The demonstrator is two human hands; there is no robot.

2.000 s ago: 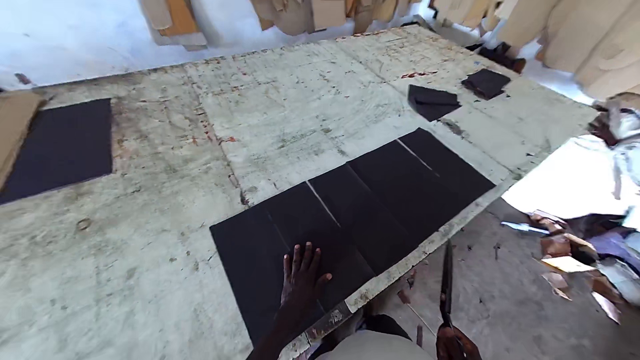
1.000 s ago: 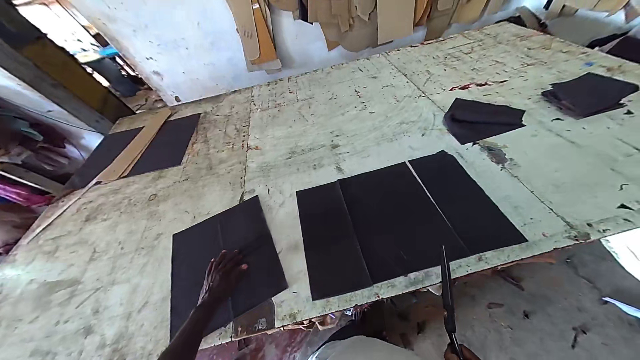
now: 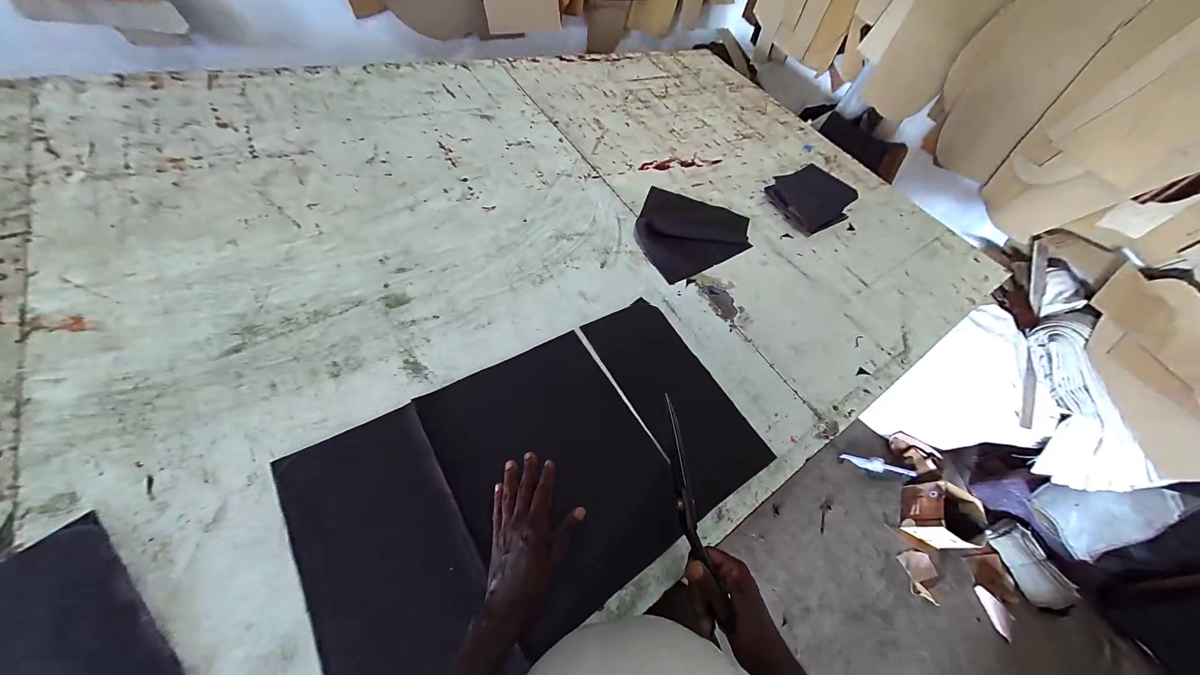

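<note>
My left hand point(image 3: 527, 544) lies flat, fingers spread, on a black fabric piece point(image 3: 525, 412) near the table's front edge. In my right hand point(image 3: 731, 595) is a pair of dark scissors point(image 3: 682, 478), pointing away from me, with its blades over the fabric's right part. Another black panel point(image 3: 366, 525) adjoins the piece under my left hand on its left. To the right, a narrow light gap separates a further black piece point(image 3: 689, 384). A separate dark piece point(image 3: 80, 600) lies at the lower left.
On the worn, pale table point(image 3: 281, 234) rest a folded dark piece point(image 3: 692, 232) and a small dark stack point(image 3: 812, 199). Cardboard patterns point(image 3: 994, 94) hang at the upper right. White cloth point(image 3: 1078, 394), an opened carton point(image 3: 937, 511) and scraps lie beyond the table's right edge.
A dark piece under my left hand one second ago now lies apart at the lower left, and my left hand is on the black fabric to its right. The view has swung considerably.
</note>
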